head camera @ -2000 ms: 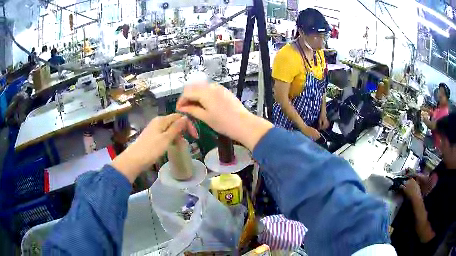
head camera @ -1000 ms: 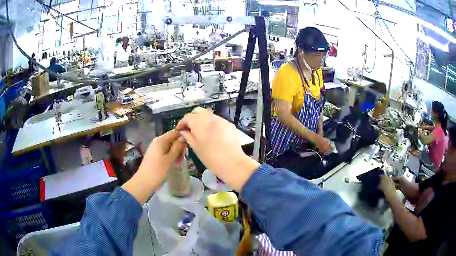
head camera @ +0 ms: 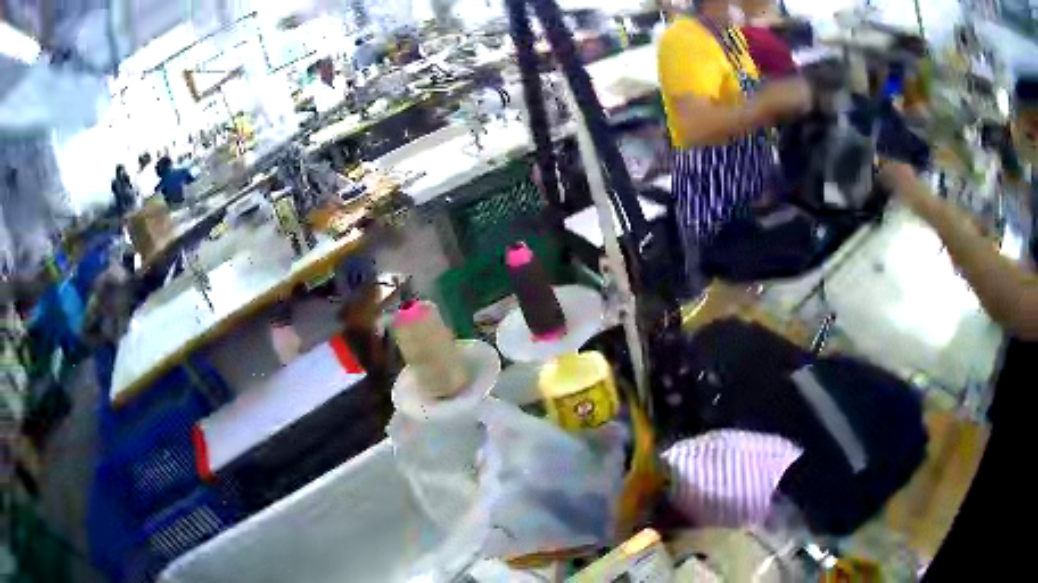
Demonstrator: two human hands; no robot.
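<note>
Neither of my hands is in the picture. The grey-beige thread cone [head camera: 430, 351] with a pink tip stands on a white disc [head camera: 446, 393], leaning in the tilted view. A dark brown thread cone [head camera: 535, 294], also with a pink tip, stands on a second white disc [head camera: 581, 322] to its right. No thread strand can be made out. A yellow bottle [head camera: 578, 391] stands close in front of the dark cone. The picture is tilted and blurred.
Translucent plastic [head camera: 546, 467] lies below the cones. Striped cloth [head camera: 732, 473] and dark fabric [head camera: 848, 421] are at the right. A black upright [head camera: 603, 182] rises behind the bottle. A person in yellow [head camera: 706, 85] stands beyond. Another person's forearm [head camera: 968, 245] reaches in at the right.
Both my hands, which were together above the grey-beige cone, have left the picture. The view has tilted and swung. The cones' pink tips now show.
</note>
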